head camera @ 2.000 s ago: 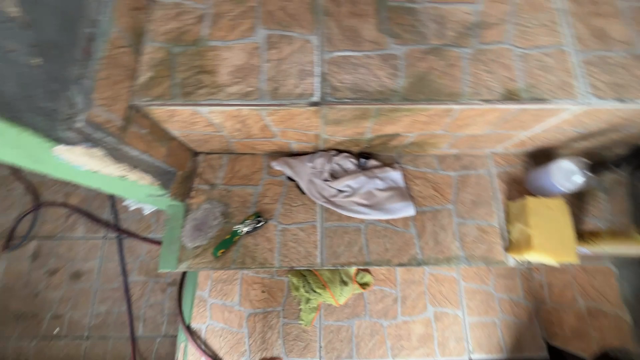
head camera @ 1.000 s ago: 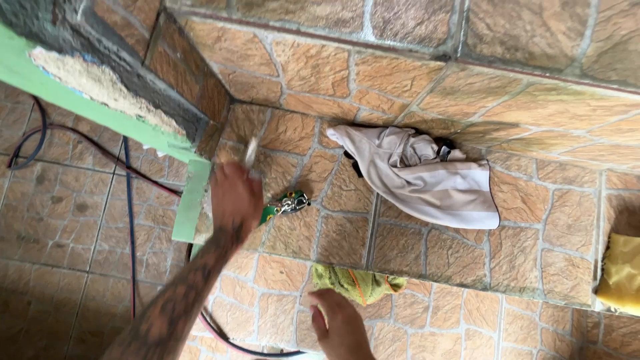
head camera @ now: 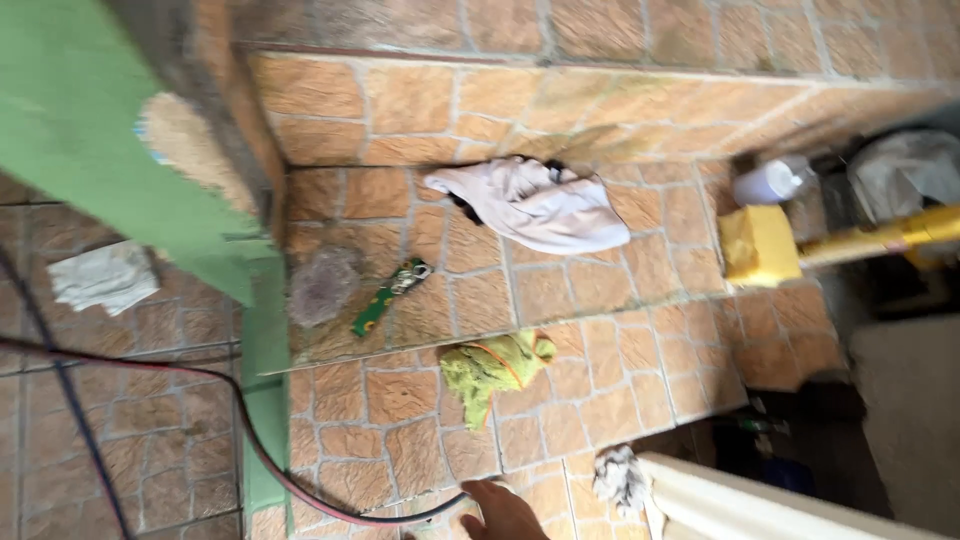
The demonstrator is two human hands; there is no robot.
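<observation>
My right hand (head camera: 501, 511) is at the bottom edge, thumb and fingers apart, with a dark hose (head camera: 390, 519) running up to its fingertips; whether they touch is unclear. My left hand is not in view. On the tiled step lie a crumpled pale cloth (head camera: 536, 206), keys on a green patterned strap (head camera: 386, 300) and a clear, crumpled plastic-like item (head camera: 326, 286). A yellow-green cloth with orange edging (head camera: 495, 367) lies on the lower tiles, just below the step's edge.
A green post (head camera: 265, 322) stands left of the step, with a white rag (head camera: 103, 277) beyond it. At right are a yellow block (head camera: 759, 246), a white container (head camera: 766, 181) and a yellow pole (head camera: 877, 240). A grey-white rag (head camera: 621, 480) lies beside a white panel (head camera: 750, 499).
My left hand, over the step beside the keys one second ago, has gone from view. My right hand is now below the yellow-green cloth, near the hose, instead of beside the cloth.
</observation>
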